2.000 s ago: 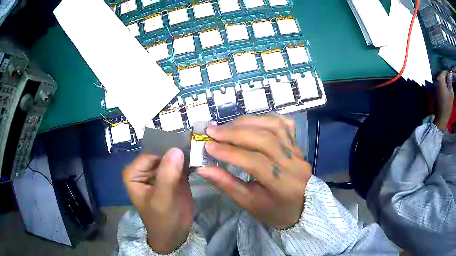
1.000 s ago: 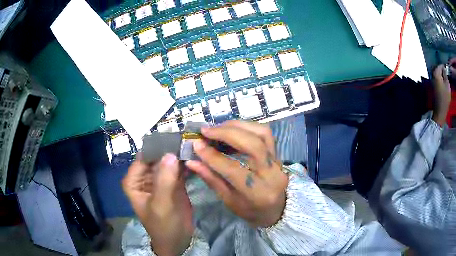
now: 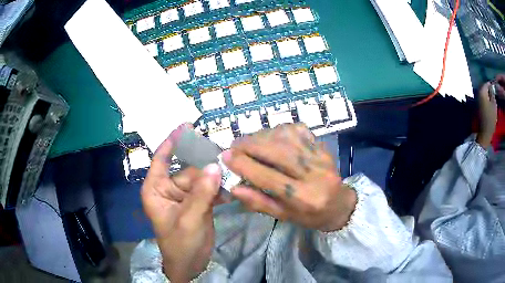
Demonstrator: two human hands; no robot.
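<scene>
My left hand (image 3: 185, 204) grips a grey adhesive strip (image 3: 195, 148) between thumb and fingers, just in front of the tray. My right hand (image 3: 290, 177) pinches a small whitish unit (image 3: 228, 176) by its right side, against the strip's right end. The fingers cover much of the unit, and no yellow band shows on it now. Behind the hands lies a clear blister tray (image 3: 346, 122) with rows of square white units, many with a yellow edge. A long white sheet (image 3: 130, 72) lies across the tray's left part.
A grey-beige instrument (image 3: 33, 127) stands at the left edge. White strips (image 3: 437, 55) and an orange cable (image 3: 449, 50) lie at the right of the green mat (image 3: 368, 61). Another person's hand (image 3: 487, 110) and pale sleeve are at the far right.
The grey strip has turned, its left end now higher and its right end lower. The unit has tilted, and its yellow band no longer shows. Both hands stay close together.
</scene>
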